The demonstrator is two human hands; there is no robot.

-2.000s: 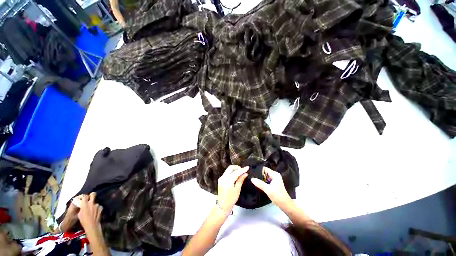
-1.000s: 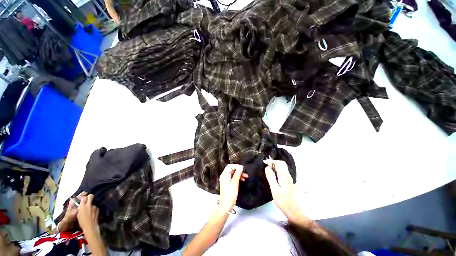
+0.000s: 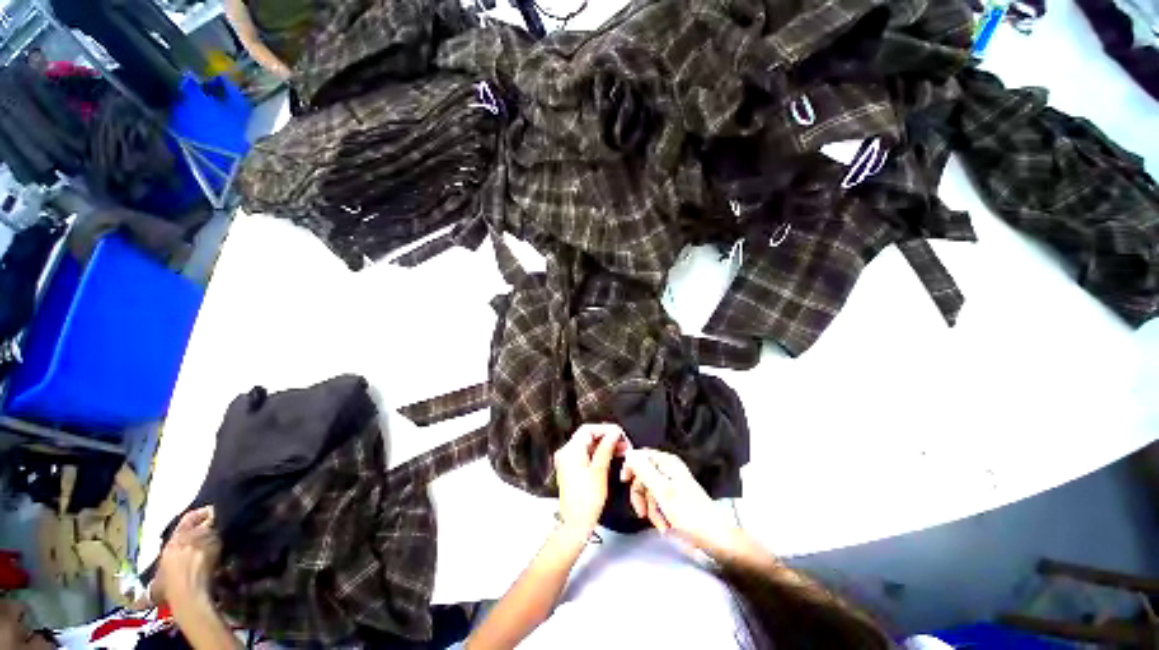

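Observation:
A dark plaid garment point(image 3: 540, 381) lies bunched on the white table point(image 3: 915, 444) in front of me, with its black lining point(image 3: 655, 419) turned up near my fingers. My left hand point(image 3: 589, 472) pinches at the edge of the black cloth with thumb and fingertips. My right hand point(image 3: 664, 493) is close beside it, fingers bent together over the black cloth, fingertips nearly touching the left ones. Whether the right hand holds a small tool or thread cannot be told. A plaid strap point(image 3: 445, 404) extends left from the garment.
A large plaid garment heap point(image 3: 597, 165) covers the far side, with a folded stack point(image 3: 381, 172) at its left. Another person's hand point(image 3: 188, 559) works on a plaid garment point(image 3: 343, 533) at lower left. A blue bin point(image 3: 108, 330) stands beyond the table's left edge.
My right hand has moved left and closed in beside my left hand, after being spread apart from it. More lining shows above my hands. The other person's hands have shifted.

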